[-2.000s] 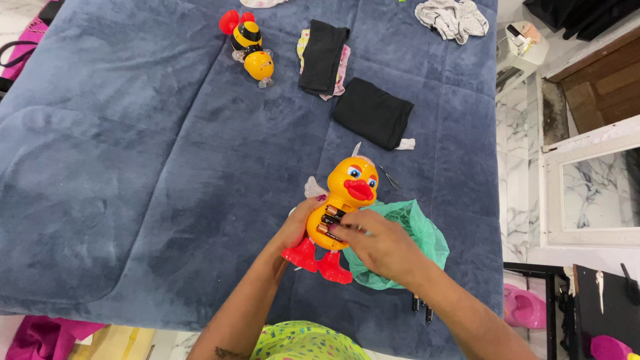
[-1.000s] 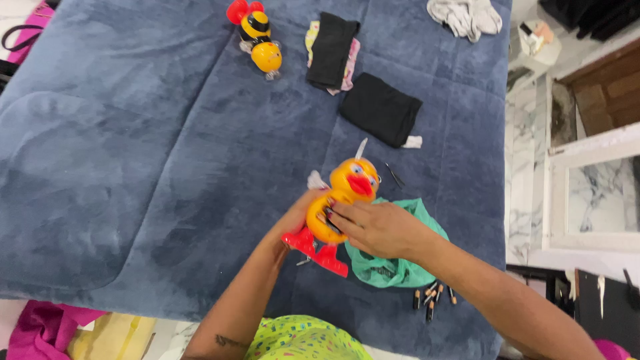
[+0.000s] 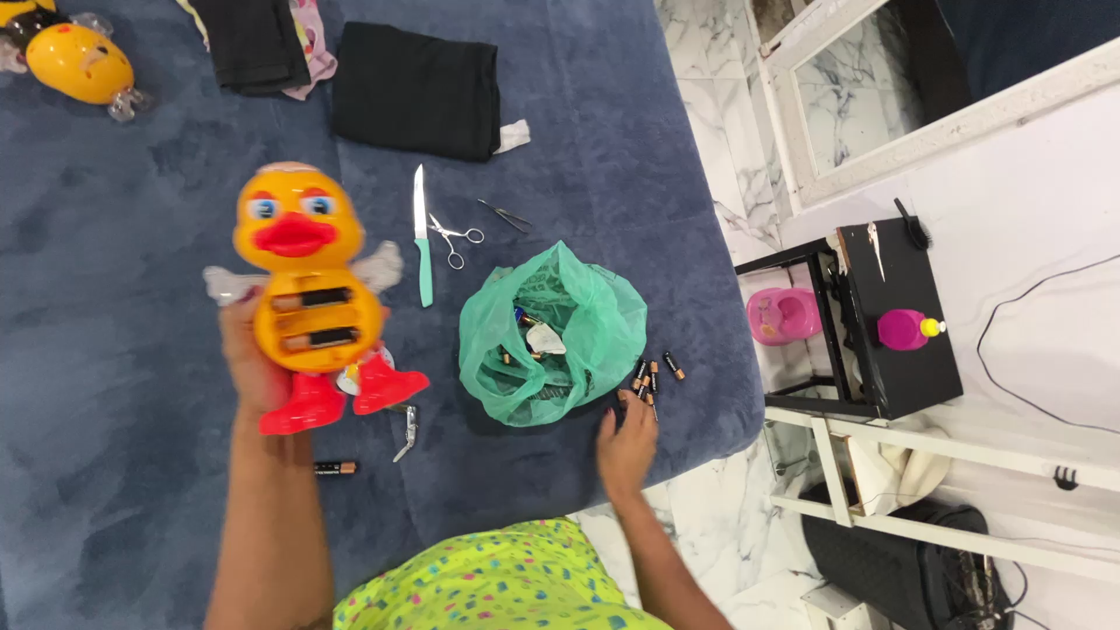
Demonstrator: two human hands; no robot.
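Observation:
My left hand (image 3: 249,359) holds up an orange plastic duck toy (image 3: 302,254) with red feet and clear wings. Its battery compartment faces me with two batteries (image 3: 324,299) in it. My right hand (image 3: 628,446) rests with its fingertips at a small pile of batteries (image 3: 646,376) near the edge of the blue bedding; whether it grips one I cannot tell. Left of the pile lies a green plastic bag (image 3: 551,332), its mouth spread, with small items inside. A loose battery (image 3: 336,468) lies beside my left forearm.
A knife (image 3: 423,236), scissors (image 3: 453,234), tweezers (image 3: 505,215) and a metal folding tool (image 3: 408,432) lie on the bedding. Folded black cloth (image 3: 416,92) and a bee toy (image 3: 79,61) are farther up. A black stand (image 3: 906,319) stands at the right.
My right hand has left the duck and moved right to the loose batteries. My left hand still holds the duck. The view has shifted noticeably.

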